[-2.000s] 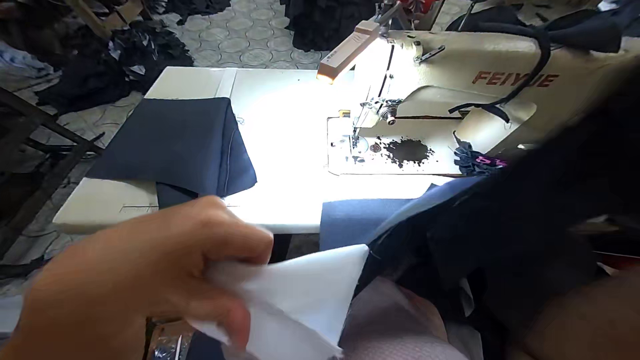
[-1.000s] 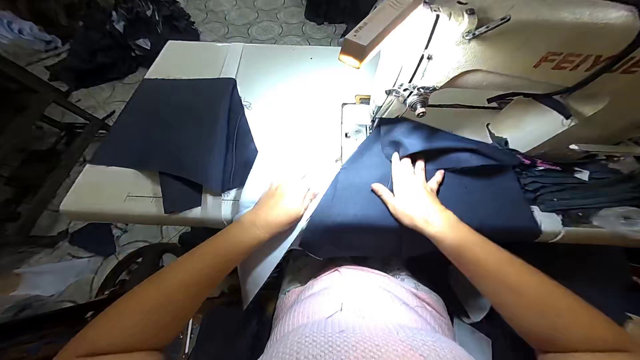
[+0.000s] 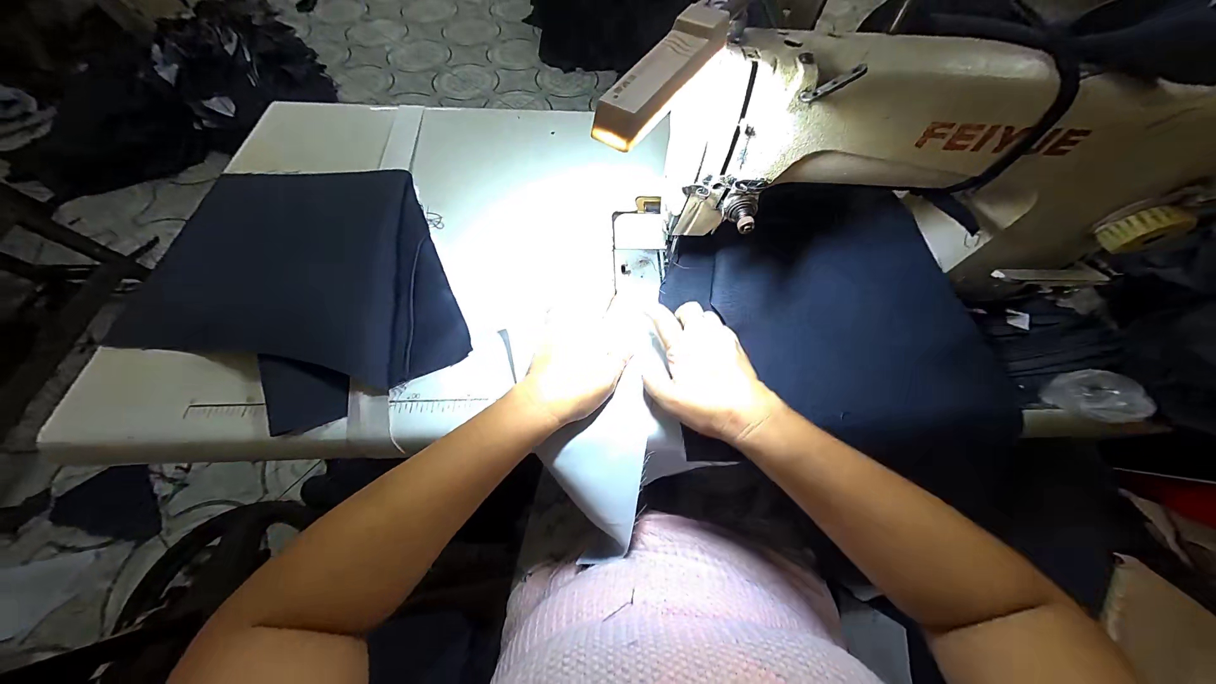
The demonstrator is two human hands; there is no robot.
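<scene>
A Feiyue sewing machine [image 3: 883,123] stands at the right, its needle area just beyond my hands. Navy fabric [image 3: 836,313] lies under the machine's arm, its left edge near the presser foot. White fabric [image 3: 608,465] runs from between my hands down over the table's front edge. My left hand [image 3: 579,366] pinches the white fabric near its left side; glare washes out the fingertips. My right hand [image 3: 708,370] rests with bent fingers where the white and navy fabrics meet, thumb on the white one. Whether it grips either is unclear.
Folded navy fabric [image 3: 275,266] lies on the left of the white table [image 3: 494,142]. A lit lamp [image 3: 660,76] hangs over the needle area. Dark cloth pieces [image 3: 1026,342] and a clear plastic bag [image 3: 1097,394] are at the right. Dark scraps [image 3: 237,76] lie on the floor behind.
Both hands have come close together before the needle since one second ago. The navy fabric now extends farther under the machine's arm. My right hand has moved left from the middle of that fabric.
</scene>
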